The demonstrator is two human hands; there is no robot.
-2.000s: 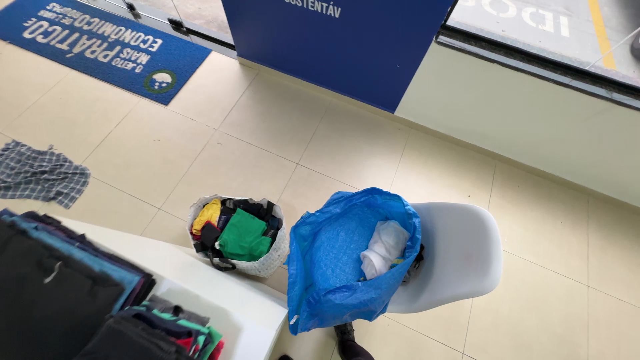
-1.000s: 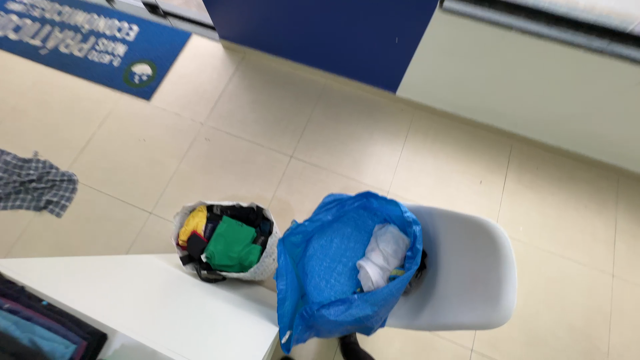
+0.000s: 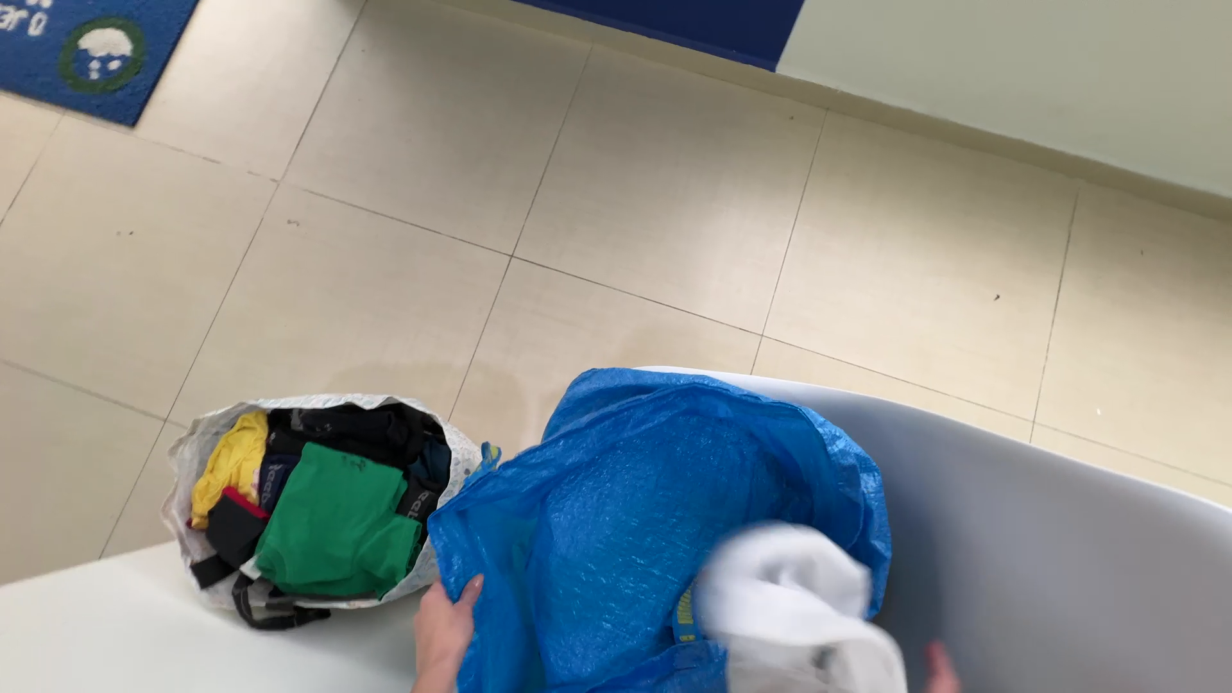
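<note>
A large blue woven plastic bag stands open-mouthed on a white chair. My left hand pinches the bag's left rim between thumb and fingers. At the bag's right front lies a bundled white cloth, blurred. Only a fingertip or so of my right hand shows at the bottom edge, right of the cloth; whether it touches anything is hidden. Left of the blue bag, a whitish bag holds folded clothes, among them a green garment, a yellow one and black ones.
The white chair's curved shell spreads to the right behind the bag. A white tabletop fills the lower left. Beyond are floor tiles, a blue mat at upper left and a low wall with a blue panel.
My two hands have come into view, the left one now on the blue bag's rim. The view has moved closer to the bags. The checked cloth on the floor has left the view.
</note>
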